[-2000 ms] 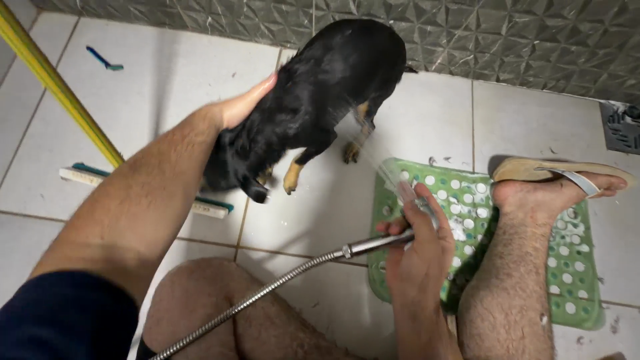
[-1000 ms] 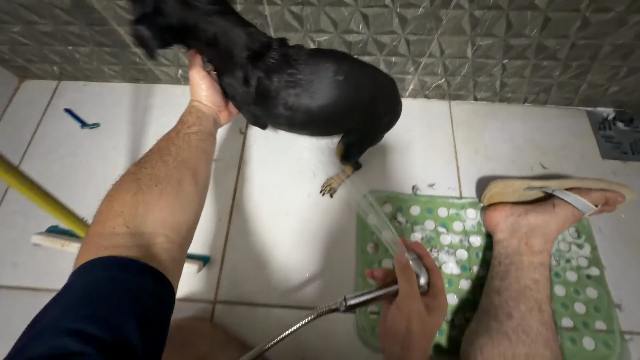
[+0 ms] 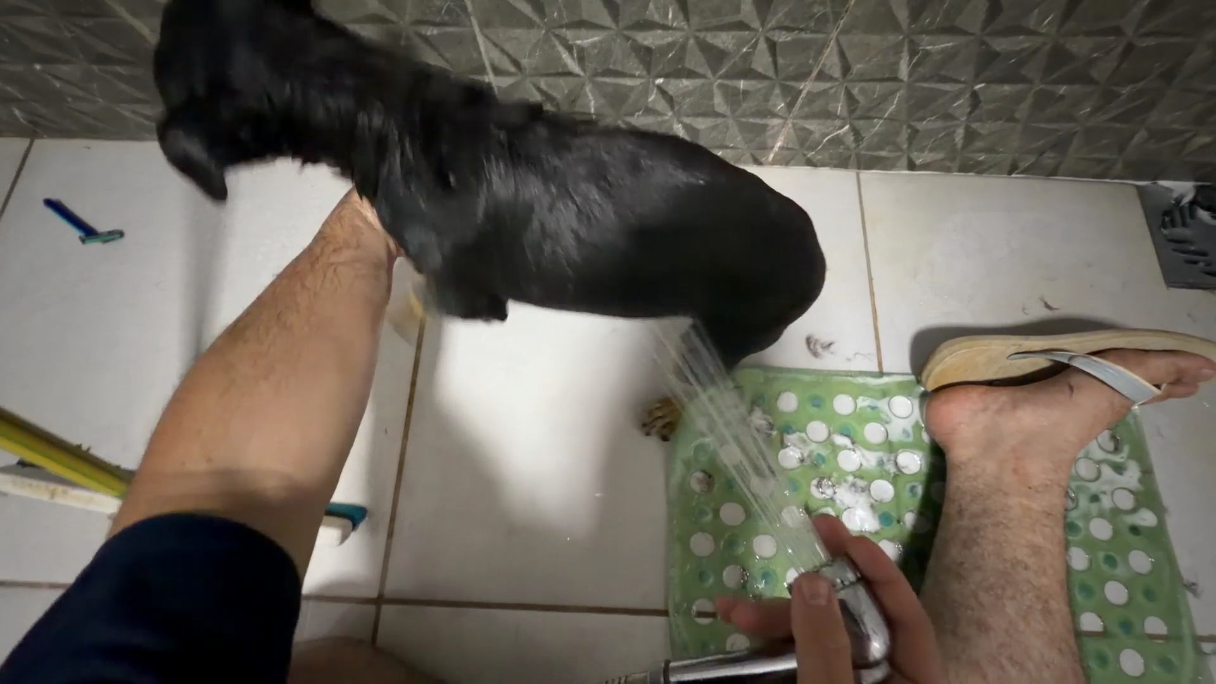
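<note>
A wet black dog [image 3: 589, 218] with tan paws stands side-on along the wall, its head at the upper left. My left hand [image 3: 372, 223] is mostly hidden beneath the dog's chest or neck, touching it; its fingers cannot be seen. At the lower right my right hand [image 3: 855, 608] is closed around a chrome handheld shower head [image 3: 860, 622]. Water jets rise from it up and left toward the dog's hind leg. One tan paw [image 3: 660, 418] rests on the tile at the left edge of a green bath mat [image 3: 703, 513].
A foot in a flip-flop [image 3: 1064, 380] lies over the mat's right side. A blue razor [image 3: 84, 223] is on the floor at left. A yellow pole [image 3: 57, 451] and squeegee [image 3: 342, 522] lie behind my left arm. A drain cover [image 3: 1183, 237] sits at far right, below textured wall tiles [image 3: 665, 76].
The dog's head, low near the squeegee two seconds ago, is now raised at the upper left by the wall. My left hand has moved under its front. Water still runs from the shower head.
</note>
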